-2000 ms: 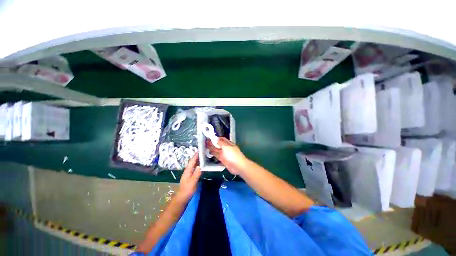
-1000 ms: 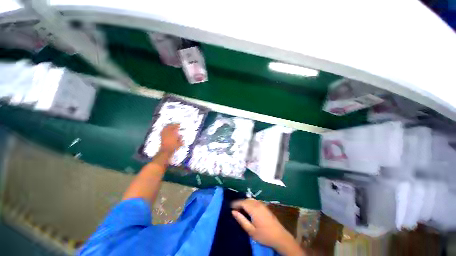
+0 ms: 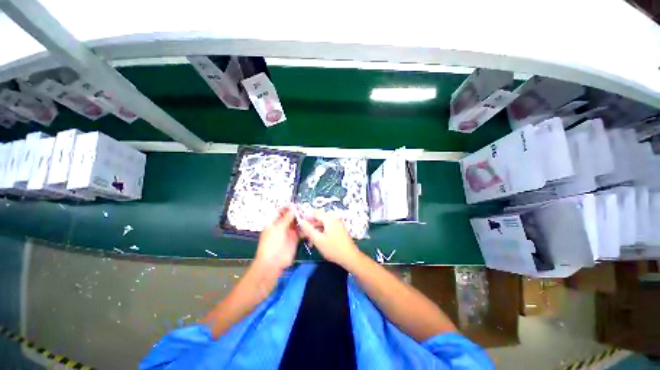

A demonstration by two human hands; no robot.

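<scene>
My left hand (image 3: 276, 238) and my right hand (image 3: 329, 237) are close together over the near edges of the tray and bag. Their fingertips meet on a small white piece (image 3: 295, 209), mostly hidden by the fingers. The black parts tray (image 3: 230, 189) holds a heap of small white accessories (image 3: 262, 189). Right of it, a clear plastic bag (image 3: 322, 182) holds coiled white pieces (image 3: 356, 189). An open white retail box (image 3: 391, 189) stands right of the bag, its flap raised.
Closed white boxes (image 3: 108, 168) stand in a row at left. Open boxes (image 3: 514, 162) stand in rows at right. Boxes with pink pictures (image 3: 265, 101) stand on the far strip under the white shelf. White scraps lie along the green bench edge (image 3: 181, 242). Brown cartons (image 3: 499, 303) are below at right.
My left hand has left the heap in the tray and my right hand has come up from my lap to meet it. The camera view has levelled.
</scene>
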